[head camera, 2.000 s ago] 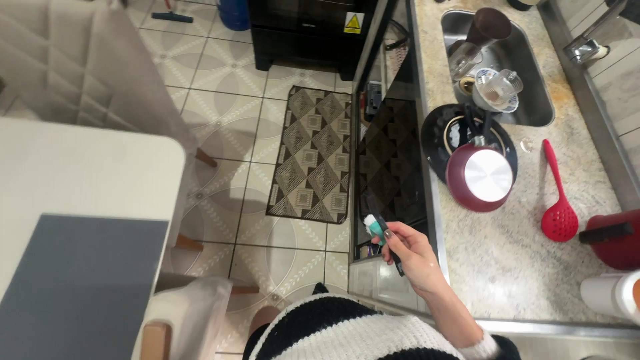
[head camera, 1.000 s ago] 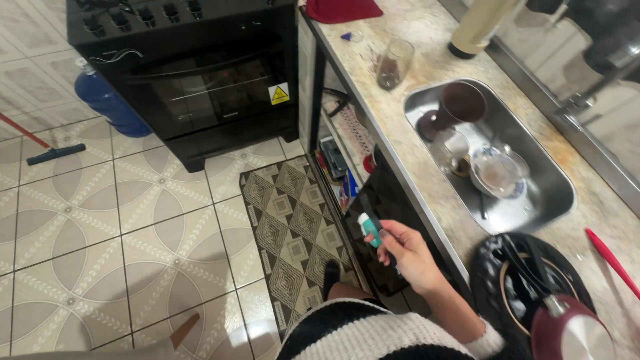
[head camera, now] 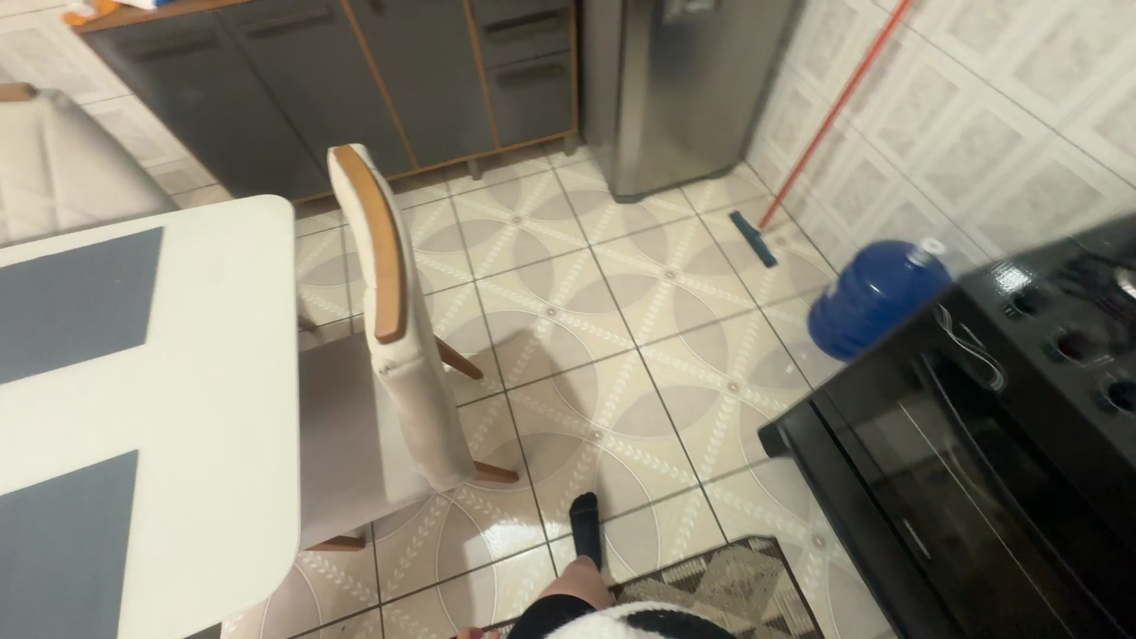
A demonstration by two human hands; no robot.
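Note:
Only a sliver of fingertips, seemingly of my left hand (head camera: 479,634), shows at the bottom edge, just left of my dark shorts and the black and white knit top (head camera: 635,617). Whether these fingers hold anything is hidden below the frame. My right hand is out of view, and so is whatever it holds. My foot in a black sock (head camera: 585,531) is on the patterned floor tiles, beside the corner of a patterned rug (head camera: 741,581).
A white table (head camera: 222,382) with grey placemats and an upholstered chair (head camera: 417,417) stand left. At right are a black stove (head camera: 896,497), a blue water jug (head camera: 874,297) and a floor squeegee (head camera: 753,238). Grey cabinets (head camera: 293,89) and a refrigerator (head camera: 692,89) line the back.
The view has swung left, from the sink counter to the table, cabinets and refrigerator. My right hand, earlier holding a dark-handled item with a teal and white part, has left the view.

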